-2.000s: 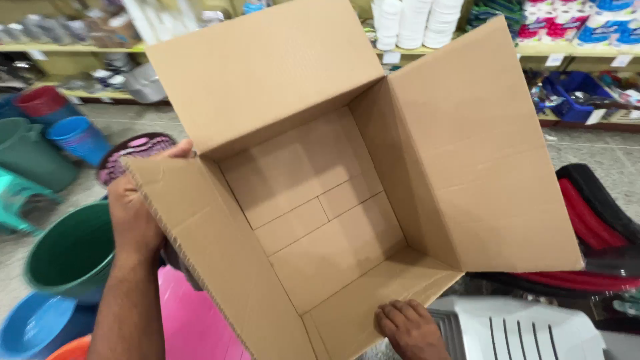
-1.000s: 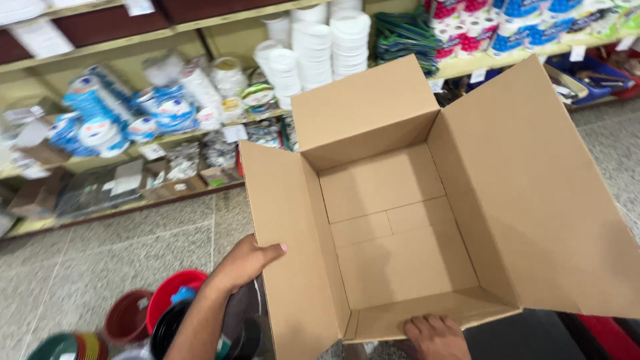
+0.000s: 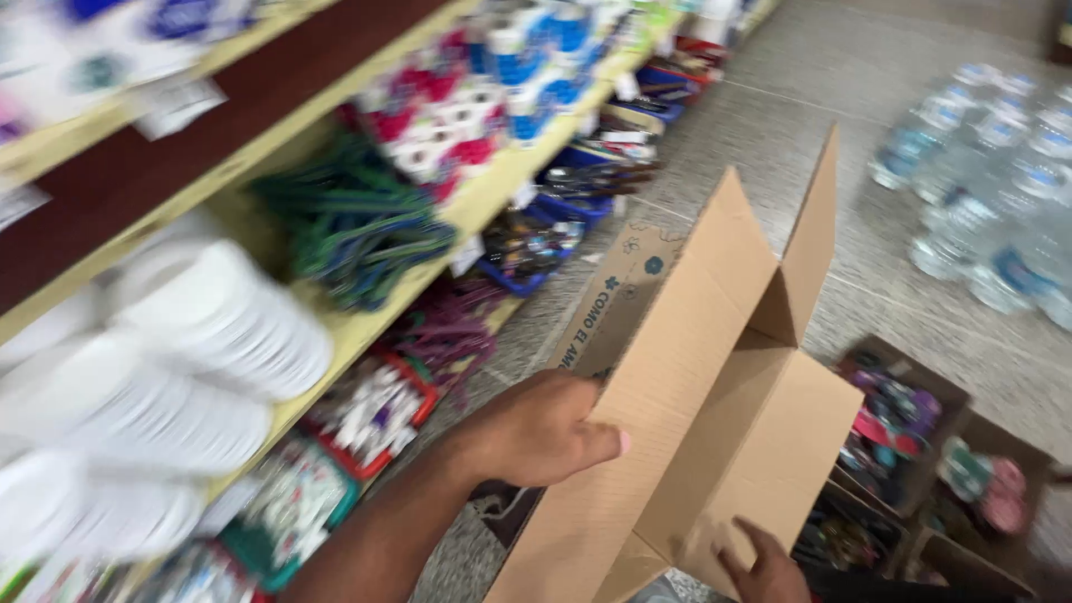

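An open cardboard box (image 3: pixel 712 419) with its flaps spread stands tilted at the lower right of centre. My left hand (image 3: pixel 548 431) grips the box's left flap, thumb on the inner face and fingers behind it. At the bottom edge my right hand (image 3: pixel 762 565), somewhat blurred, lies against the near right flap with its fingers spread. Whether it grips the cardboard cannot be told. Behind the left flap shows a printed cardboard panel (image 3: pixel 615 293); whether it belongs to this box is unclear.
Shelves on the left hold stacked white foam plates (image 3: pixel 218 310), green hangers (image 3: pixel 352 218) and toilet paper rolls (image 3: pixel 452 117). Blue bins (image 3: pixel 536 243) of small goods line the shelf foot. Water bottles (image 3: pixel 997 184) stand on the floor at right, above small cardboard boxes (image 3: pixel 904 410) of goods.
The box has turned and tilted, so its inner bottom, plain before, is now largely hidden. My left hand has stayed on its left flap. The view has swung right along the shelves.
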